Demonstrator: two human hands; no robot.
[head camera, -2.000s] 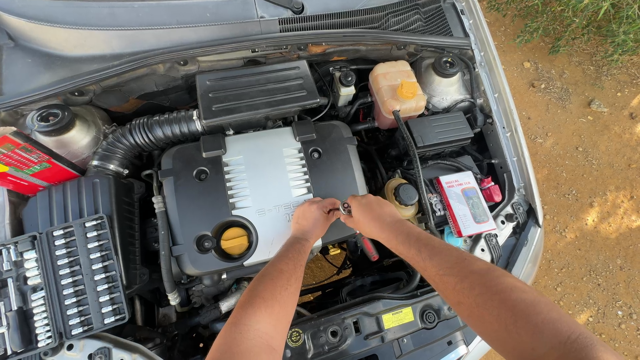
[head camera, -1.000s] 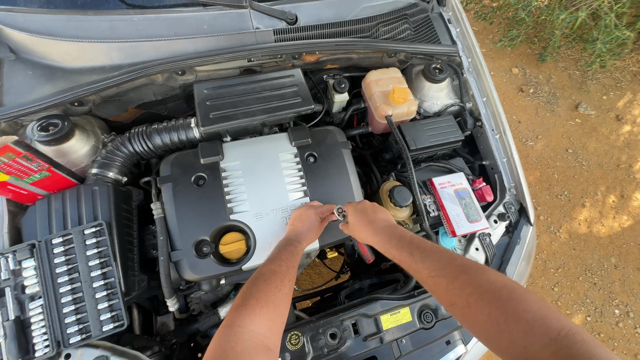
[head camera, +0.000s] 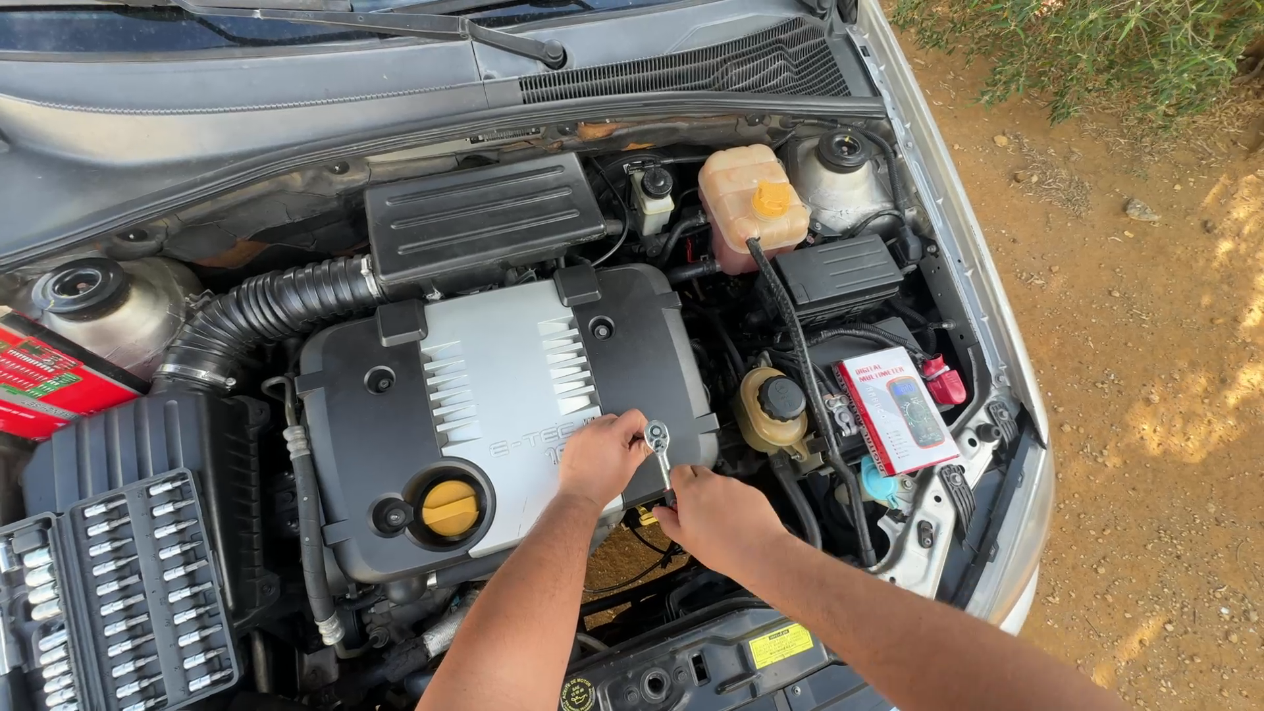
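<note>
My right hand (head camera: 726, 518) is closed around the handle of a small ratchet wrench (head camera: 659, 444), whose chrome head points up over the right part of the engine cover (head camera: 513, 385). Just left of that head is my left hand (head camera: 599, 459), its fingers bent close to the ratchet head; whether they grip anything is hidden. On the cover's lower left sits the yellow oil filler cap (head camera: 450, 509). An open socket set case (head camera: 148, 592) lies at the lower left, with rows of bits and sockets in it.
A digital multimeter box (head camera: 897, 410) rests at the right, by the power steering reservoir (head camera: 768, 407). The coolant tank (head camera: 753, 209) stands behind. A red box (head camera: 54, 375) lies at the left, near the air filter housing (head camera: 148, 474). The radiator support (head camera: 731, 652) runs along the front.
The ratchet handle, red in the earlier frames, is now mostly covered by my right hand, which has moved down onto it. My left hand stays beside the ratchet head.
</note>
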